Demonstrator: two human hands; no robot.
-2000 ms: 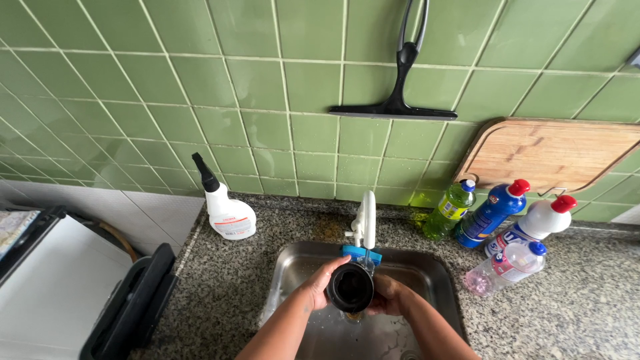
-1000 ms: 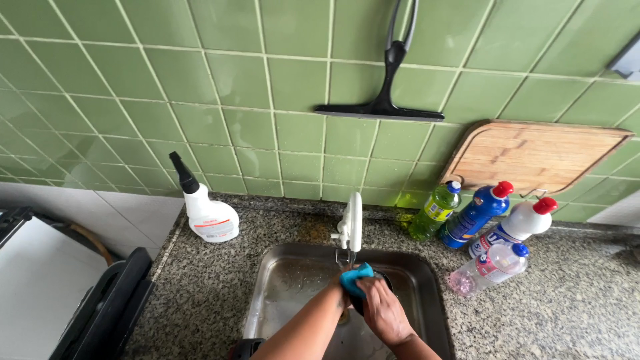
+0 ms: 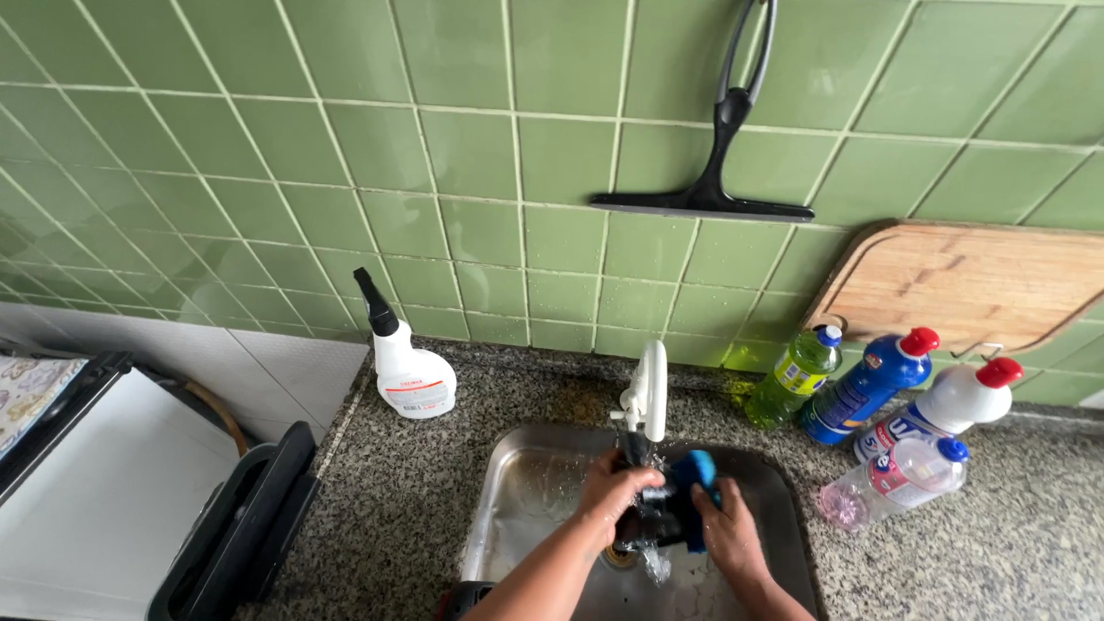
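Water runs from a white faucet [image 3: 654, 392] over a black object [image 3: 647, 517], blurred and partly covered by my fingers, above the stainless steel sink [image 3: 517, 483]. My left hand [image 3: 608, 496] grips this black object from its left side. On its right, my right hand [image 3: 729, 522] holds a blue cloth or sponge [image 3: 697, 470] against or close beside it. The sink's drain [image 3: 618, 556] shows below the hands.
A white spray bottle [image 3: 416, 379] stands left of the sink. To the right are a green bottle [image 3: 793, 375], a blue bottle [image 3: 867, 388], others, and a wooden cutting board [image 3: 966, 280]. A black squeegee [image 3: 711, 194] hangs on the tiles. Black-edged items lie at lower left.
My hands were close together a second ago, with the blue cloth or sponge at the black object. They are now farther apart, and splashing water shows between them.
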